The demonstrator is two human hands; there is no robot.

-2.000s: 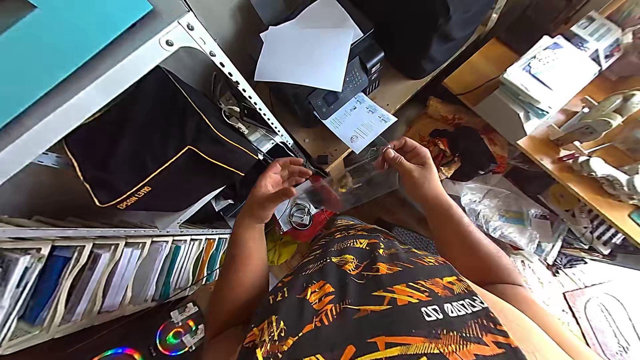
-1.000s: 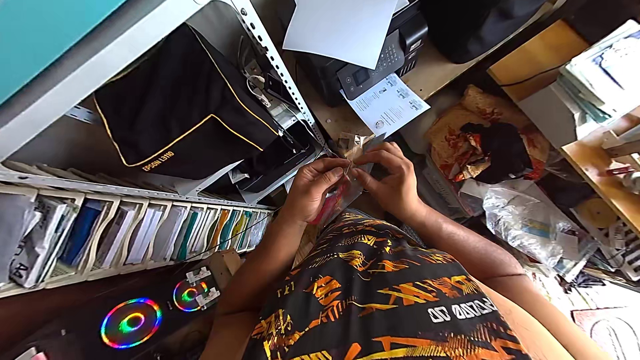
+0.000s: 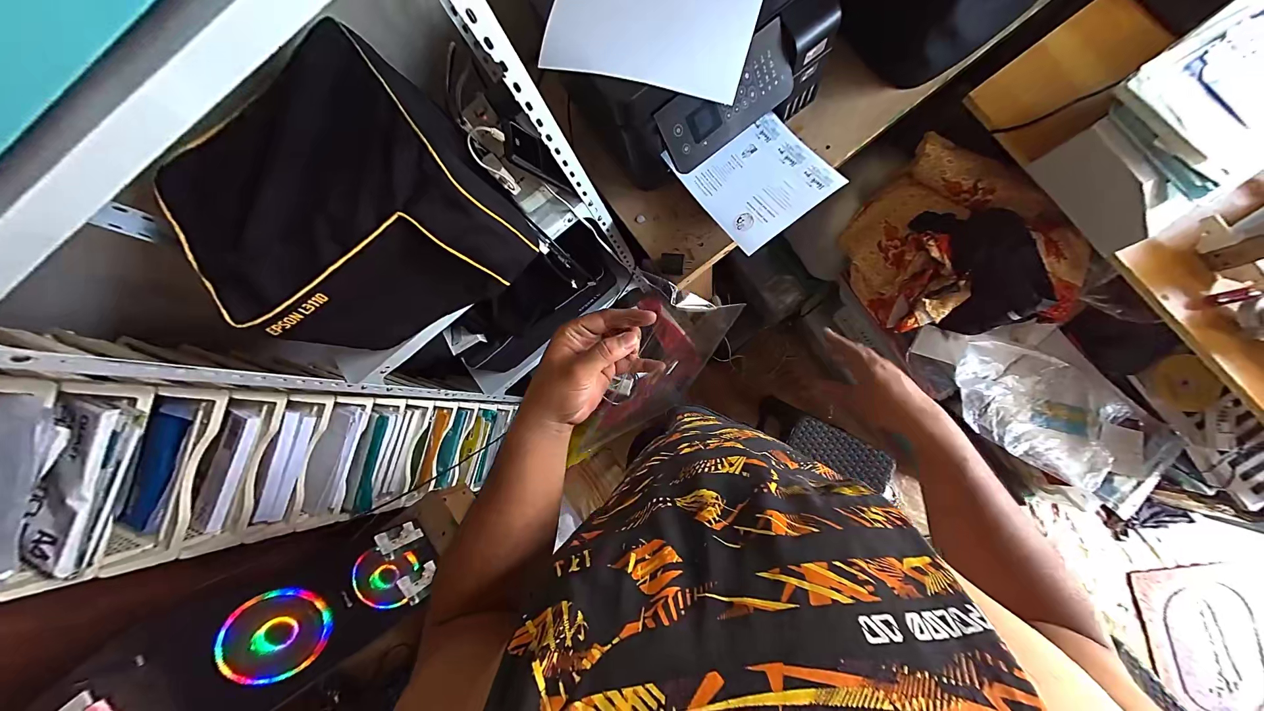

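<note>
My left hand (image 3: 595, 363) pinches a clear plastic sleeve or bag (image 3: 703, 341) at its upper left, between thumb and fingers. The clear plastic hangs at the middle of the view, before my torso, and reddish and yellow things show through or behind it. My right hand (image 3: 867, 375) is off to the right of the plastic, blurred, with its fingers stretched toward the upper left; nothing shows in it. Above both hands, a printed sheet (image 3: 755, 183) lies at the front of a black printer (image 3: 726, 109), with a blank white sheet (image 3: 652, 39) on top.
A black fabric printer cover (image 3: 336, 197) stands on a metal shelf at left. Below are file holders (image 3: 286, 464) full of papers and a computer case with lit fans (image 3: 274, 635). Crumpled cloth (image 3: 973, 257) and clear plastic wrap (image 3: 1057, 405) lie at right, beside a wooden shelf (image 3: 1185, 286).
Both hands were together on the clear plastic a second ago. My right hand has come away from it to the right, while my left hand keeps its pinch.
</note>
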